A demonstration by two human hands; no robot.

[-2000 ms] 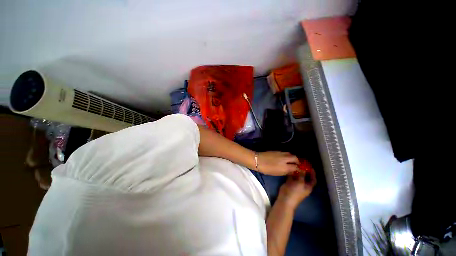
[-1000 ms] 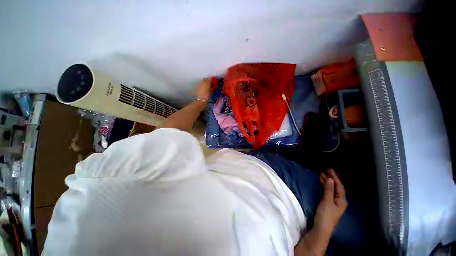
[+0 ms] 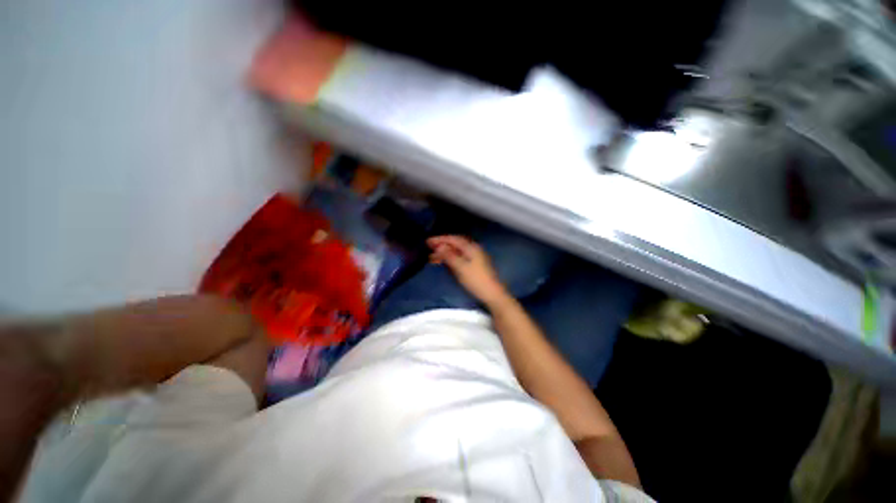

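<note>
The frame is blurred. My right hand (image 3: 460, 259) is over my lap under the table's front edge, fingers loosely curled and apart, with nothing visible in it. My left arm is bent back to the left edge; my left hand (image 3: 28, 378) is a dark blur cut off there, and whether it holds anything cannot be told. The crinkled red plastic bag (image 3: 285, 270) lies beside my lap, between my left arm and right hand, touched by neither as far as shows.
The white machine table (image 3: 462, 128) runs diagonally across the upper right, with black fabric (image 3: 511, 39) on it. The blurred metal sewing machine (image 3: 747, 157) is at the upper right. An orange-pink piece (image 3: 295, 64) is at the table's left end, near the white wall (image 3: 118, 147).
The view has swung towards the machine. Both hands were together at a small red thing, then my left hand was by the wall beside the bag; now that arm is bent back at the left edge.
</note>
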